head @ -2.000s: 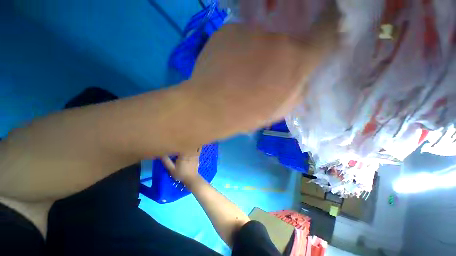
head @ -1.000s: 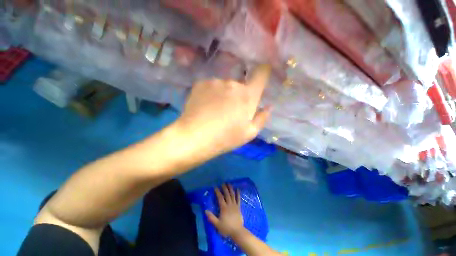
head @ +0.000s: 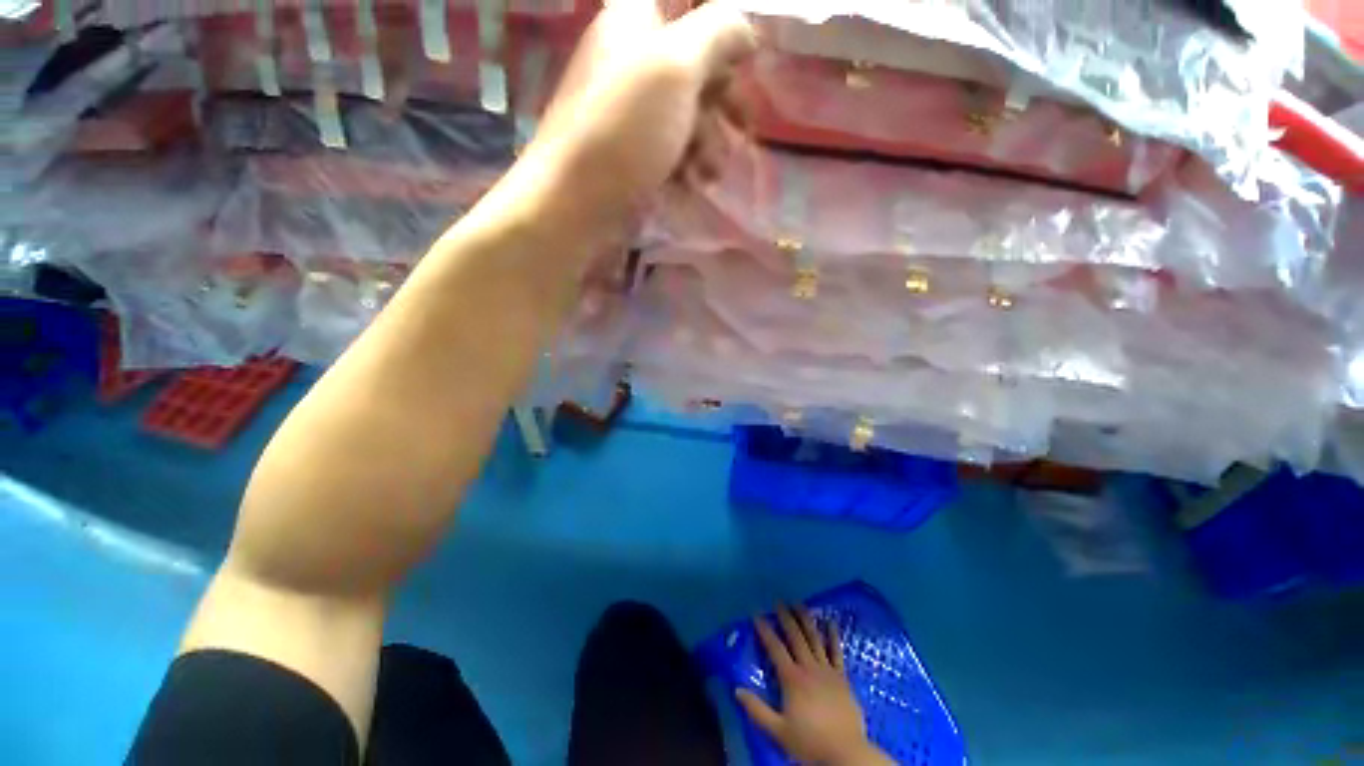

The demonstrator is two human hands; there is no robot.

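Stacked red-orange trays (head: pixel 928 127) lie in layers under crinkled clear film (head: pixel 1047 337) across the top of the view. Small gold tabs (head: pixel 917 280) and pale strips (head: pixel 434 30) stick out along the tray edges. My left hand (head: pixel 658 90) is at the top edge of the view, in front of the stack, with its fingers bent against the film. It is partly cut off, and I cannot tell whether it grips anything. My right hand (head: pixel 812 696) lies flat, fingers spread, on a blue perforated stool (head: pixel 898 673) beside my knees.
Below the stack, a blue crate (head: pixel 838 486) stands on the blue floor. More blue crates (head: pixel 1294 531) stand at the right. A red grid tray (head: pixel 217 401) lies on the floor at the left, near another blue crate (head: pixel 45 352). A clear bag (head: pixel 1092 531) lies at the right.
The view has turned and now faces the stack squarely. My left hand has moved up along the film, and its fingers are now bent. My right hand remains on the stool.
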